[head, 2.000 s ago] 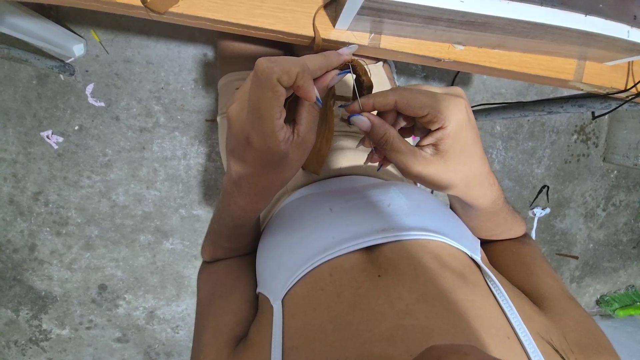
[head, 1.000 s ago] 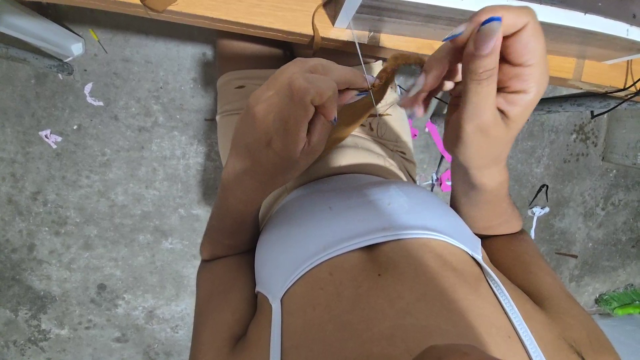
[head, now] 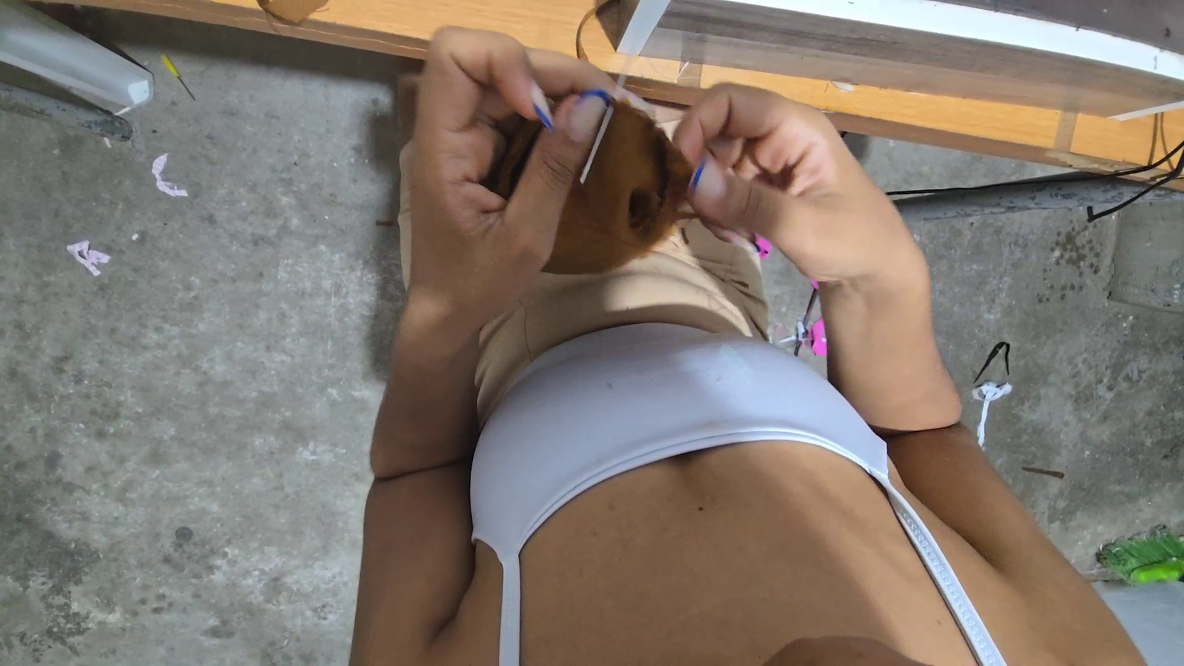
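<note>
A piece of brown hair or fiber (head: 615, 194), with a rounded dark opening near its right side, hangs between my hands above my lap. My left hand (head: 504, 157) pinches its upper part between thumb and fingers. Beside that thumb a thin pale needle-like piece (head: 597, 143) slants downward; whether the fingers grip it is unclear. My right hand (head: 777, 180) holds the right edge of the brown piece between thumb and fingertips. Both hands are close to the front edge of the wooden table.
The wooden table edge (head: 370, 28) runs across the top, bearing a white-edged panel or box (head: 879, 46). A yellow-handled tool (head: 172, 67) and pink scraps (head: 89, 257) lie on the concrete floor. Black cables (head: 1017, 183) are at right, a green brush-like object (head: 1142, 557) at lower right.
My right hand, raised one second ago, has come down to the brown piece. The piece is now spread wider between the hands, and my left hand has moved up.
</note>
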